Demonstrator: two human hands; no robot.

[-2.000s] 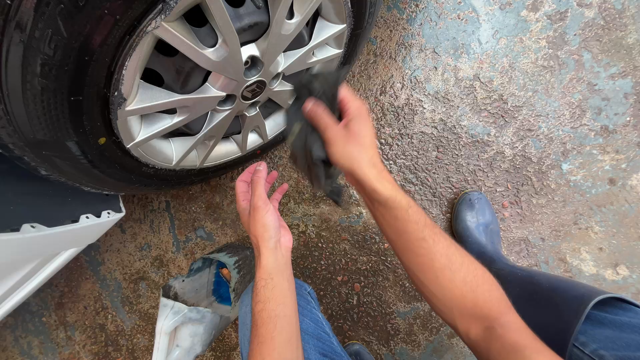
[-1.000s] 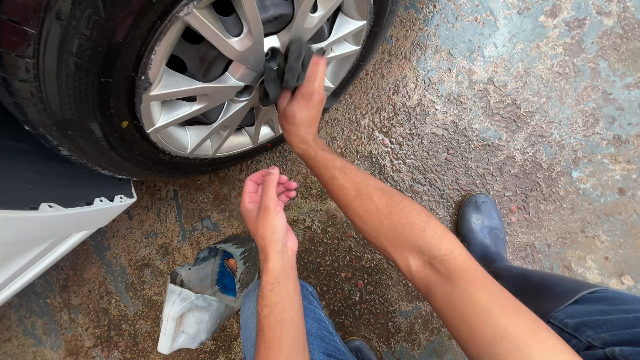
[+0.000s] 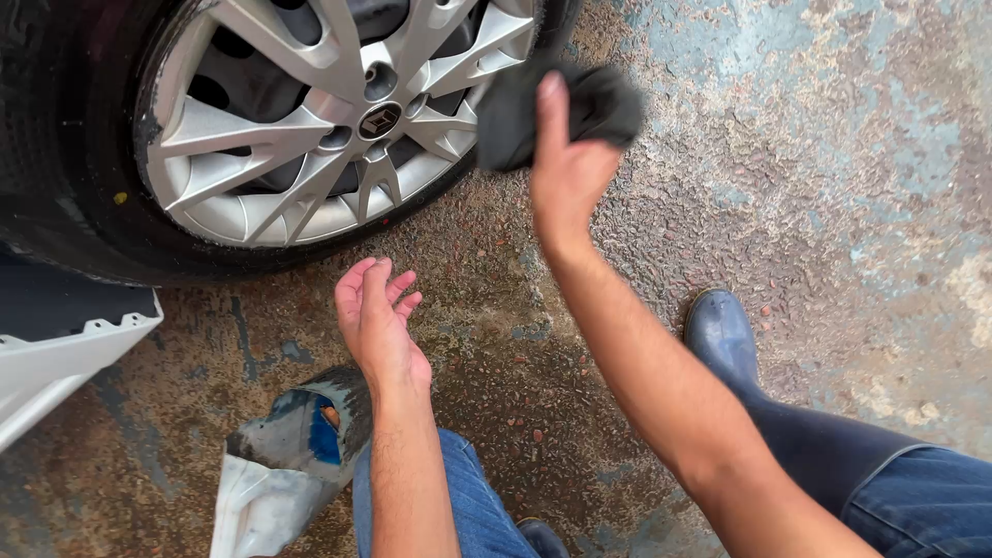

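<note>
My right hand (image 3: 573, 170) grips a dark cloth (image 3: 515, 120), blurred by motion, just right of the wheel's rim. The cloth overlaps the lower right edge of the tyre in view; whether it touches cannot be told. My left hand (image 3: 384, 325) is below the wheel, palm up, fingers apart and slightly curled, holding nothing. The silver multi-spoke wheel (image 3: 341, 159) has a dark centre cap (image 3: 379, 121) with a diamond-shaped emblem. Around it is a black tyre (image 3: 93, 209) with a small yellow dot.
A cut plastic container (image 3: 279, 473), whitish and blue with something inside, stands at my left forearm. A white car body panel (image 3: 77, 349) juts in at the left. My rubber boot (image 3: 721, 341) is on the rough, worn floor (image 3: 814, 232) at the right.
One second ago the cloth in my right hand was over the wheel's centre; now it is out beyond the rim to the right. My left hand's fingers have spread from a more closed pose.
</note>
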